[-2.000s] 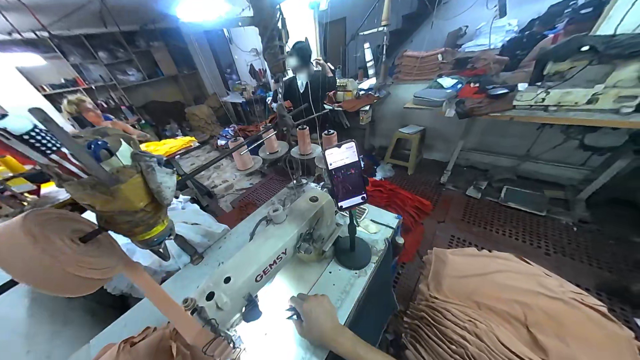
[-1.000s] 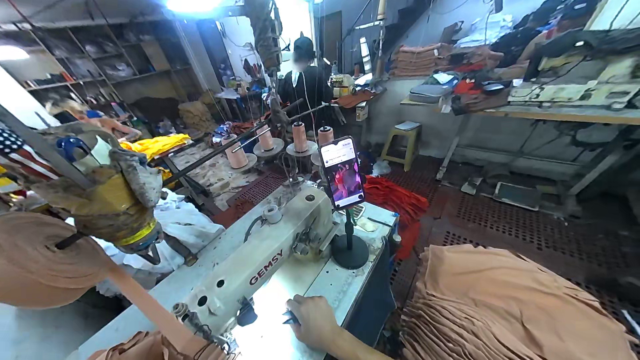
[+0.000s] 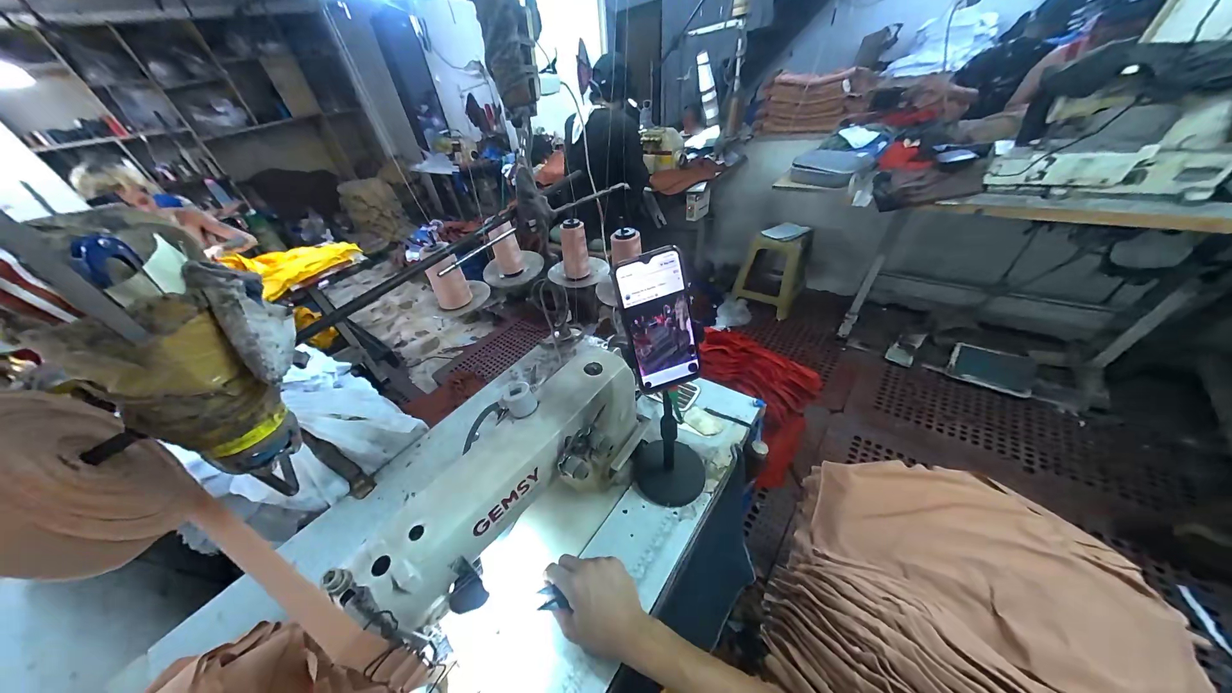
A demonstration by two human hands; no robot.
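Observation:
My right hand (image 3: 599, 602) rests on the brightly lit bed of a Gemsy sewing machine (image 3: 500, 491), its fingers closed around a small dark tool (image 3: 554, 599), perhaps thread snips. My left hand is out of view. Tan fabric strip (image 3: 279, 568) runs from a large roll (image 3: 87, 491) at the left down to the needle area, where thread tangles near the presser foot. Bunched tan fabric (image 3: 260, 664) lies at the bottom left. A phone (image 3: 659, 322) with a lit screen stands on a round-based holder (image 3: 669, 472) behind my hand.
Stacked tan fabric pieces (image 3: 962, 577) are at the right. Thread cones (image 3: 575, 252) stand behind the machine. Red fabric (image 3: 760, 375) lies beyond the table's end, near a stool (image 3: 775, 265). One person (image 3: 606, 154) is at the back, another (image 3: 183, 212) at the left beside yellow fabric (image 3: 294, 268).
The picture on the phone screen has changed. The person at the back, facing this way two seconds ago, has turned. My right hand stays in about the same place on the machine bed.

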